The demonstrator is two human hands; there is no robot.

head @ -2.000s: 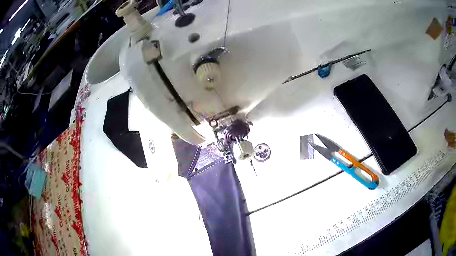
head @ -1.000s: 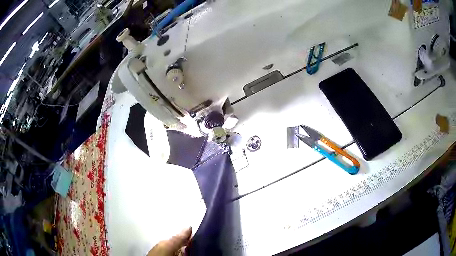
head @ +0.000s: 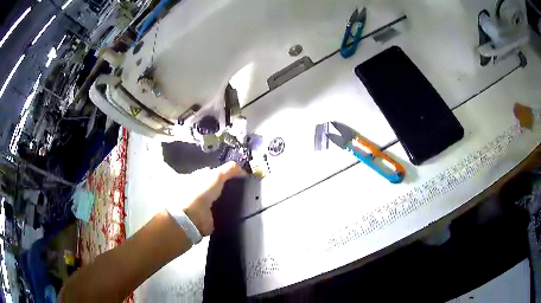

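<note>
A dark fabric strip (head: 226, 248) runs from the presser foot (head: 240, 155) down towards the front edge. Another dark fabric part (head: 185, 157) lies left of the foot, under the sewing machine head (head: 139, 109). My left hand (head: 209, 198), with a pale band at the wrist, comes in from the lower left. Its fingers are closed at the strip's left edge, just in front of the foot. Glare washes out the fingers and hides the exact grip. My right hand is not in view.
Orange-and-blue thread snips (head: 368, 155) lie right of the foot beside a small grey plate (head: 321, 136). A black smartphone (head: 409, 103) lies further right. Blue snips (head: 353, 34) lie behind. A round metal disc (head: 276, 146) is near the foot. Red-printed board (head: 107, 219) is at left.
My left hand has come in from the bottom edge and moved up to the foot. The white sheet-like shape seen at its fingers is no longer distinct. The view has shifted, moving the machine head left.
</note>
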